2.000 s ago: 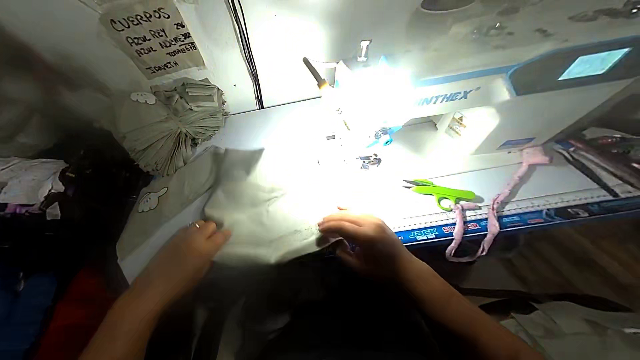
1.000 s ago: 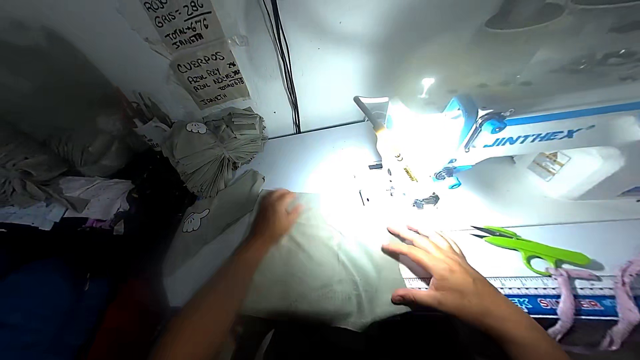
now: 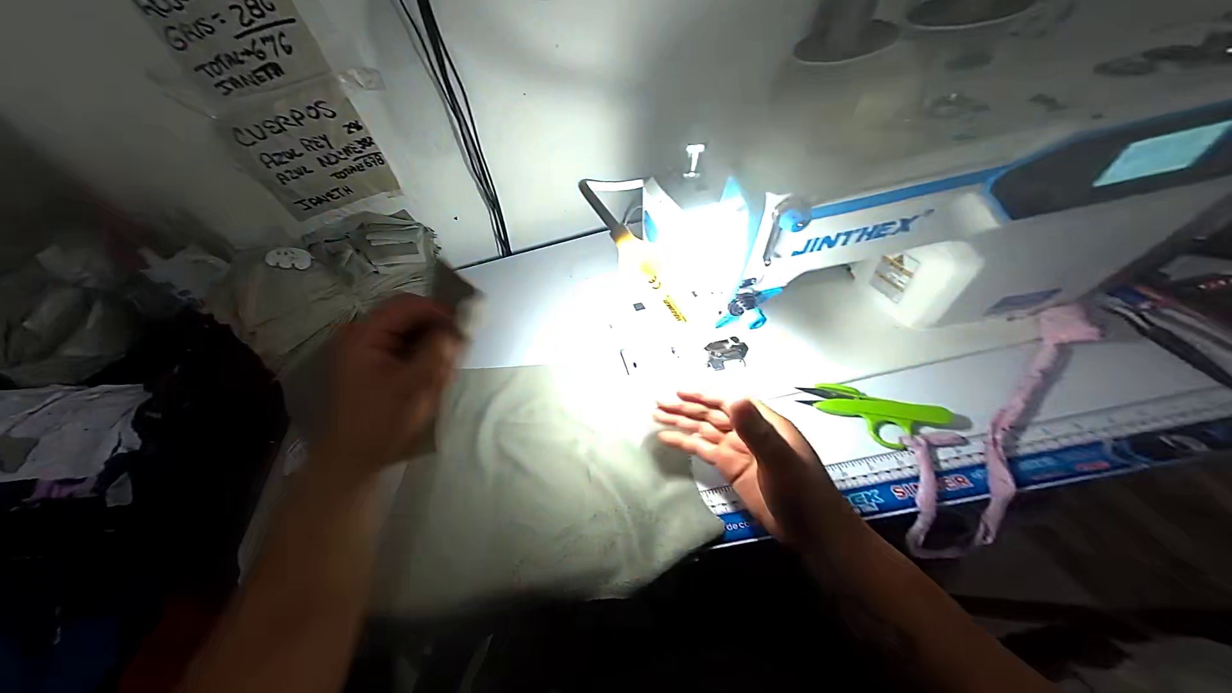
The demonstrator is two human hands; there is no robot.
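Note:
A pale grey-green fabric piece (image 3: 549,481) lies spread on the sewing table, its near edge hanging toward my lap. Blurred by motion, my left hand (image 3: 395,375) is raised over its left side and pinches a small dark grey-green fabric piece (image 3: 450,287). My right hand (image 3: 746,448) is lifted at the fabric's right edge, palm turned up and fingers apart, with nothing in it. Beyond both hands is the lit needle area of a white and blue sewing machine (image 3: 866,231). Green thread snips (image 3: 890,412) lie right of my right hand.
A stack of folded grey-green pieces (image 3: 366,255) stands at the back left by the wall. A ruler strip (image 3: 1039,433) runs along the front edge, with a pink cloth strip (image 3: 1006,423) over it. Dark cables (image 3: 462,125) hang down the wall. More cloth (image 3: 67,433) lies far left.
My left hand has risen off the spread fabric and now holds a small piece. The right hand has turned from palm down to palm up.

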